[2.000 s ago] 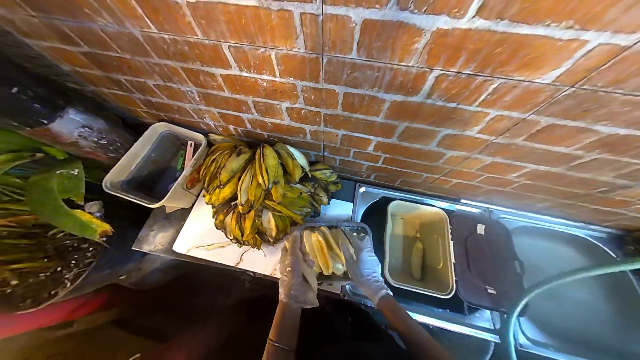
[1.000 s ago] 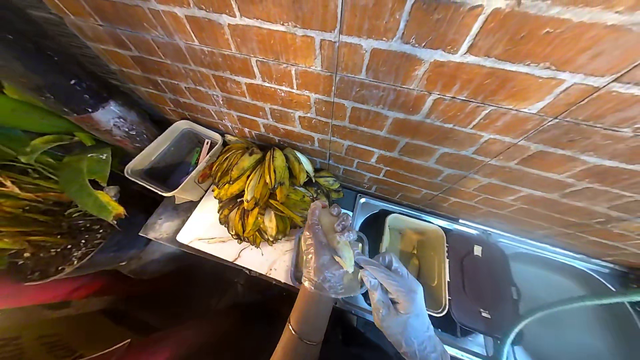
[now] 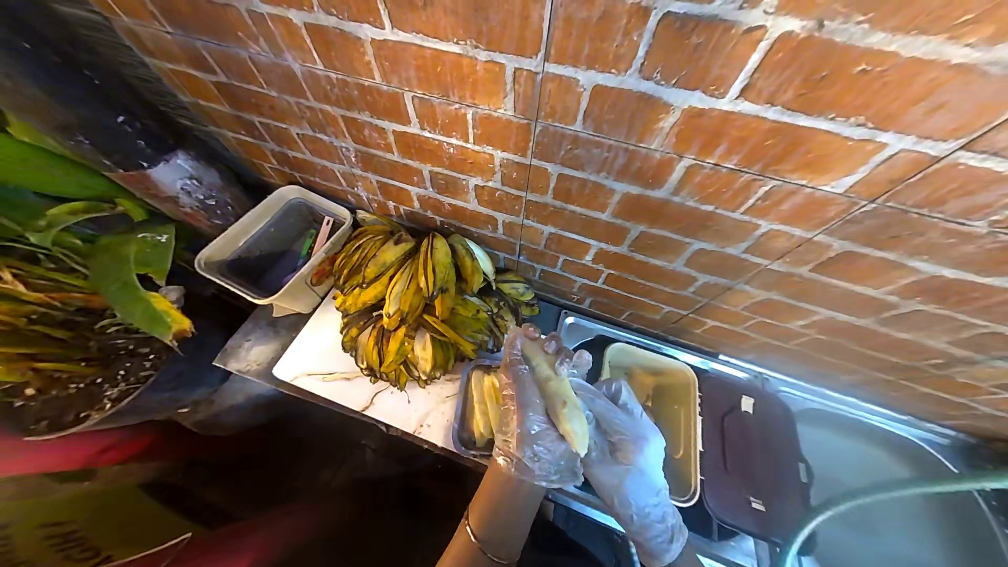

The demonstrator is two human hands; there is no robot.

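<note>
A peeled plantain (image 3: 557, 394) lies slantwise in my left hand (image 3: 529, 417), which wears a clear plastic glove and has its fingers curled around the fruit. My right hand (image 3: 626, 449), gloved too, is against the plantain's right side; whether its fingers grip it is hard to tell. Just left of my hands, partly hidden, a small clear tray (image 3: 458, 425) holds peeled plantains (image 3: 483, 398). Behind it a big heap of yellow and blackened plantains or peels (image 3: 417, 303) covers much of a white marbled board (image 3: 315, 354). Right of my hands is a beige tub (image 3: 687, 441) with cloudy liquid.
A beige bin (image 3: 213, 264) with dark contents stands left of the heap. A dark lid (image 3: 744, 449) rests over the steel sink (image 3: 874, 449), beside a green hose (image 3: 874, 504). A brick wall (image 3: 583, 173) rises behind; a leafy plant (image 3: 130, 268) is at far left.
Two seconds ago both hands held the tray of peeled plantains, and one plantain lay visible in the beige tub. Now the tray sits on the board and a peeled plantain is in my left hand.
</note>
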